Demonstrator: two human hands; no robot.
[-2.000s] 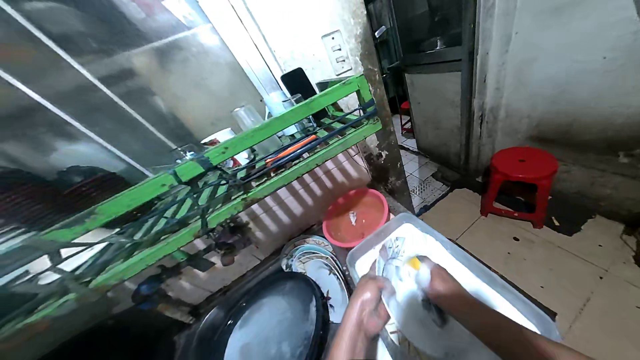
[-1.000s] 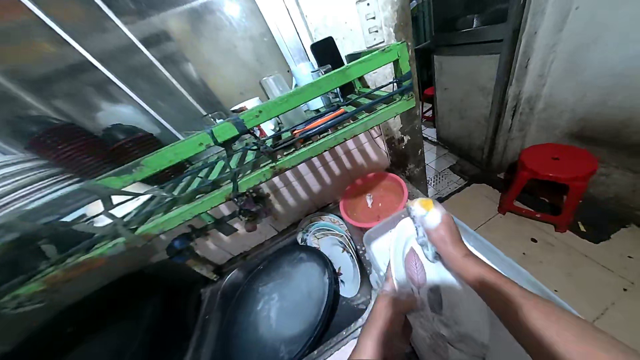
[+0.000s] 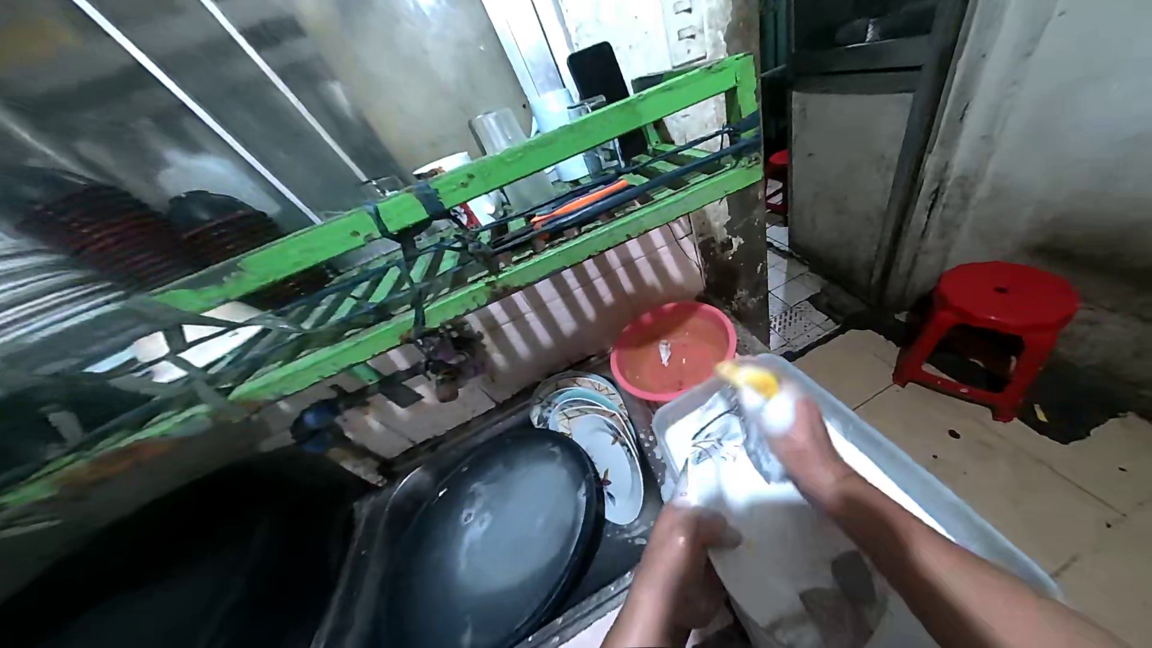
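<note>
My left hand grips the near edge of a pale, wet, blurred item, perhaps a plate, over a whitish rectangular tub. Above its far side, my right hand holds a soapy sponge with a yellow part. Suds and metal utensils show in the tub's far corner. Left of the tub, patterned plates lie stacked next to a large round black tray or basin filled with cloudy water.
A pink basin with murky water and scraps stands beyond the plates. Above runs a green slatted rack bearing glasses, mugs and a phone. A tap juts out at left. On the tiled floor at right is a red plastic stool.
The right hand with the sponge has moved up toward the tub's far end since two seconds ago. The left hand still holds the pale item. The view has shifted somewhat.
</note>
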